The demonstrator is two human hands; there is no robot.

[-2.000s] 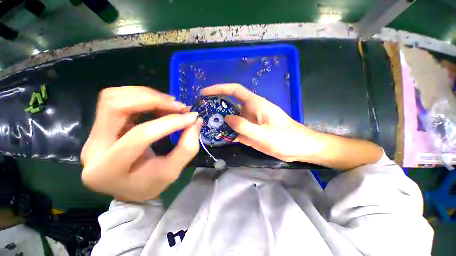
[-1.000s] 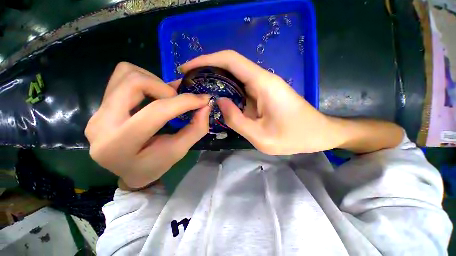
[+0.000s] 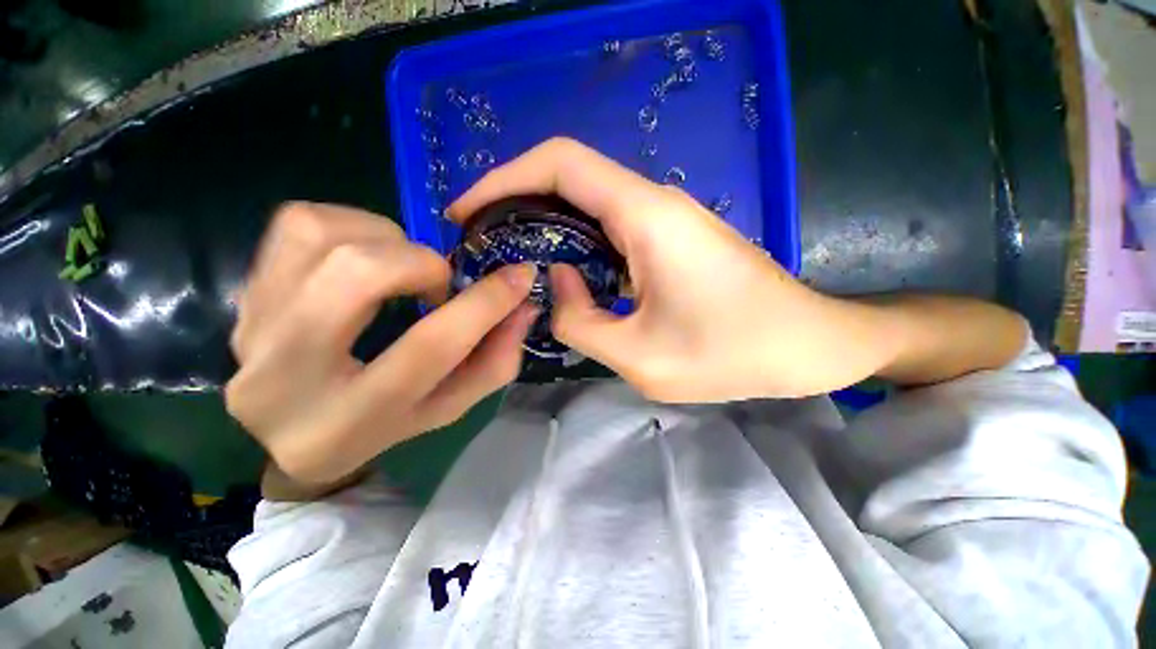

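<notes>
A round unit [image 3: 558, 235] with a dark rim and a blue-black face with silvery dots is held over the near edge of a blue tray [image 3: 783, 152]. My right hand [image 3: 710, 298] grips its rim from the right, with the thumb on the face. My left hand [image 3: 368, 330] has thumb and fingertip pinched at the middle of the face; whether a small part is between them cannot be told. Small shiny rings [image 3: 649, 117] lie scattered in the tray. The fingers hide part of the unit's face.
Glossy black sheeting [image 3: 190, 190] covers the ledge under the tray. Green pieces [image 3: 84, 244] lie at far left. A brown-edged box with a pink-lilac panel [image 3: 1100, 228] is at right. A worn whitish belt edge [image 3: 190, 83] curves across the upper left.
Since two seconds ago the view has come closer, the unit's face is tilted, and my left fingers have moved from its left rim to its middle. The hanging wire no longer shows clearly.
</notes>
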